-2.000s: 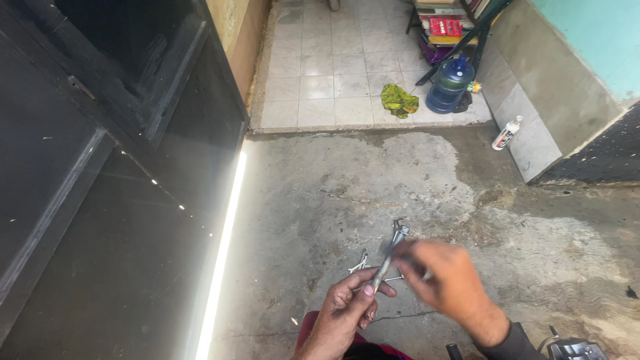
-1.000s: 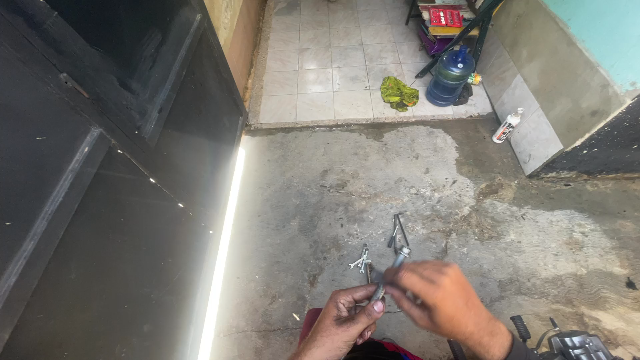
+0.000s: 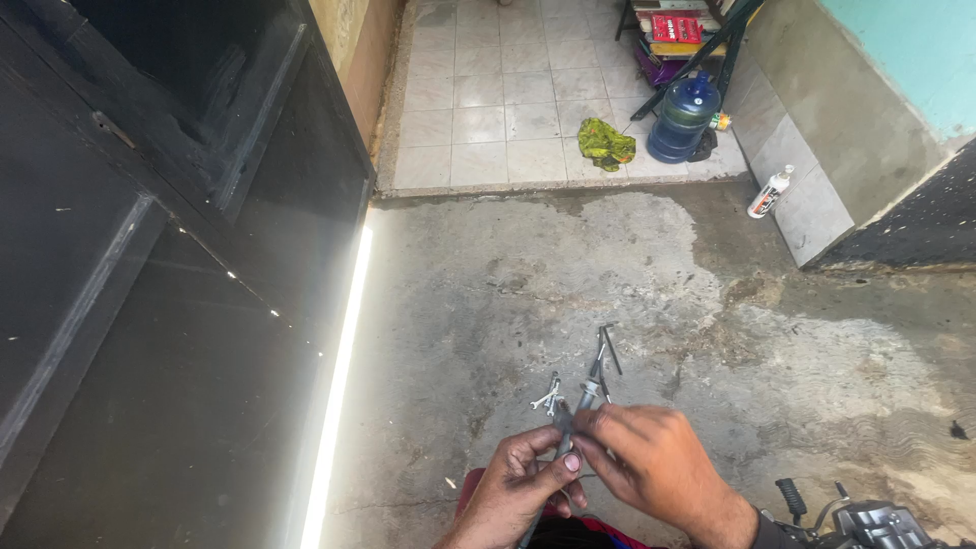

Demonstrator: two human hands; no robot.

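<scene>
My left hand grips a slim grey metal part between thumb and fingers at the bottom centre. Close on its right, my right hand has its fingers closed on a metal rod or bolt with a flanged end; its lower part is hidden by the fingers. Exactly how the two parts meet cannot be told. Just beyond the hands, small open-end wrenches lie on the concrete floor. Dark hex keys rest a little farther off to the right.
A black metal door stands at the left. Farther back are a blue water jug, a yellow-green cloth and a white bottle by the wall. Part of a motorcycle shows at the lower right.
The flanged part stood out above my fingers in the earlier frames too. My hands have shifted slightly, and more of the hex keys shows than two seconds ago.
</scene>
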